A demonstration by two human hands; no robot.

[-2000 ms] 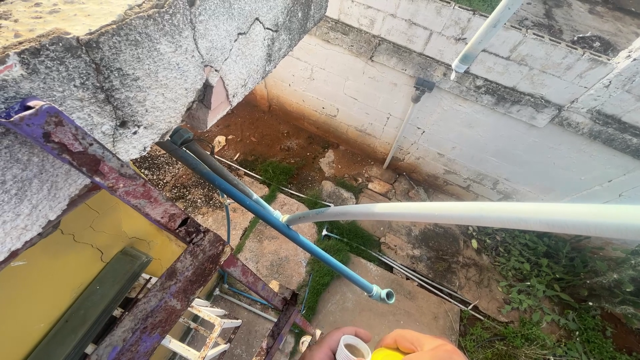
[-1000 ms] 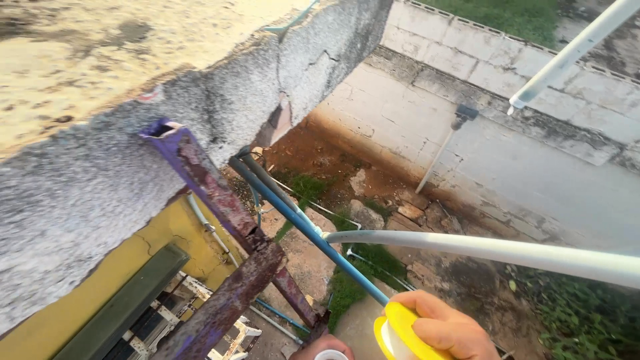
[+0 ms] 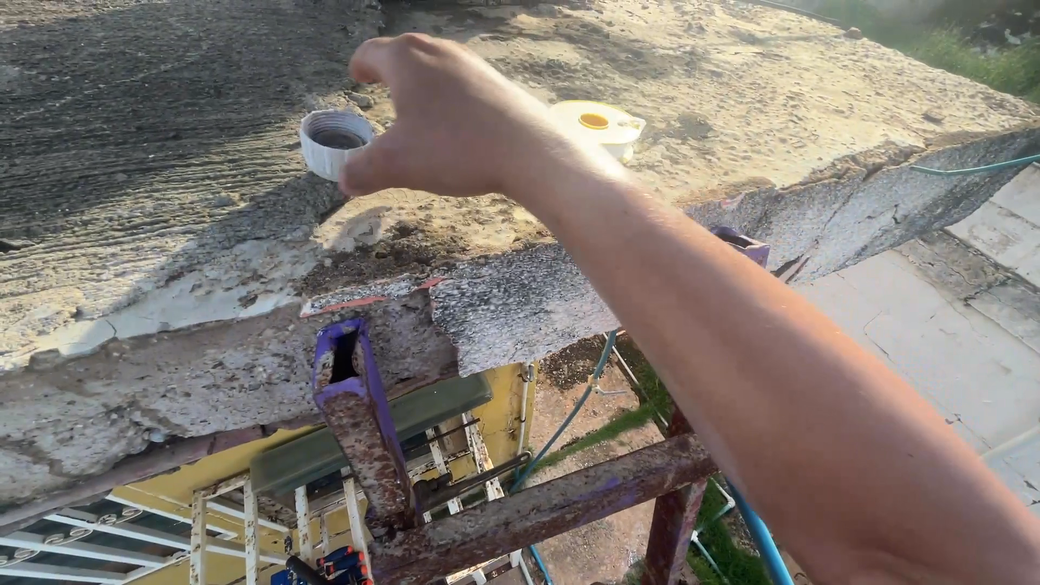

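Observation:
My right hand (image 3: 439, 122) reaches in from the lower right over the top of a rough concrete slab (image 3: 487, 219). Its thumb and fingers are spread, with no object gripped between them. Beside them, a white plastic threaded ring or cap (image 3: 335, 145) rests on the slab. The thumb overlaps the ring's right edge in view; whether they touch I cannot tell. A white and yellow spool, apparently thread seal tape (image 3: 621, 130), lies on the slab behind my wrist, partly hidden by it. My left hand is out of view.
A rusty, purple-painted metal ladder (image 3: 370, 439) leans near the slab's edge. Below are white metal bars (image 3: 248, 528), a yellow wall (image 3: 504, 406) and tools with blue and orange handles (image 3: 341, 561). Blue pipe (image 3: 760, 536) shows under my forearm; a pale block wall (image 3: 910, 333) stands right.
The view has swung left onto the slab. The yellow spool, in my right hand earlier, now lies on the slab. The white fitting seen at my left hand is no longer there. My left hand has left view.

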